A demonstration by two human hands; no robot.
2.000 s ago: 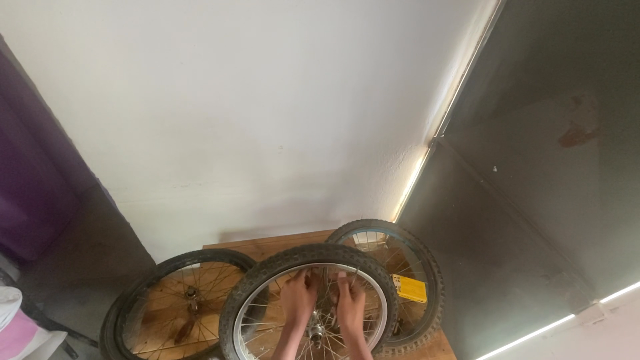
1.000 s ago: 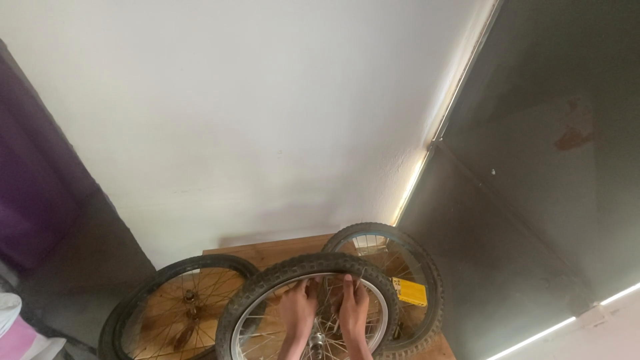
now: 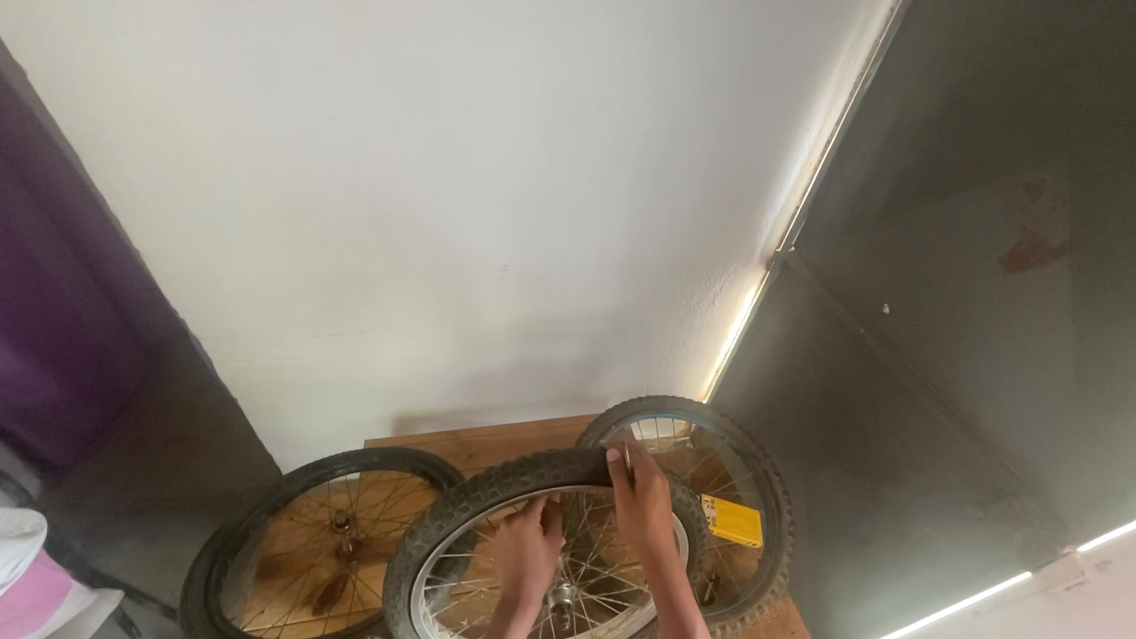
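Observation:
A bicycle wheel with a knobby black tyre (image 3: 479, 490) and a silver rim stands tilted at the bottom centre. My left hand (image 3: 530, 541) is among its spokes by the upper rim, fingers curled; what they grip is hidden. My right hand (image 3: 641, 501) lies over the tyre's upper right part, its thumb and fingers around the tyre and rim. The hub (image 3: 563, 596) shows below and between my hands. Behind on the right is a second wheel with a knobby tyre (image 3: 777, 532), and on the left a third with a thinner black tyre (image 3: 257, 519).
Under the wheels is a wooden table (image 3: 497, 435) against a white wall (image 3: 497, 222). A yellow box (image 3: 733, 521) bearing writing lies by the right wheel. A dark metal door (image 3: 932, 355) stands at the right, a purple curtain (image 3: 71, 311) at the left, a white and pink bag (image 3: 44, 577) lower left.
My right hand has moved from inside the rim up onto the tyre. My left hand remains among the spokes near the upper rim.

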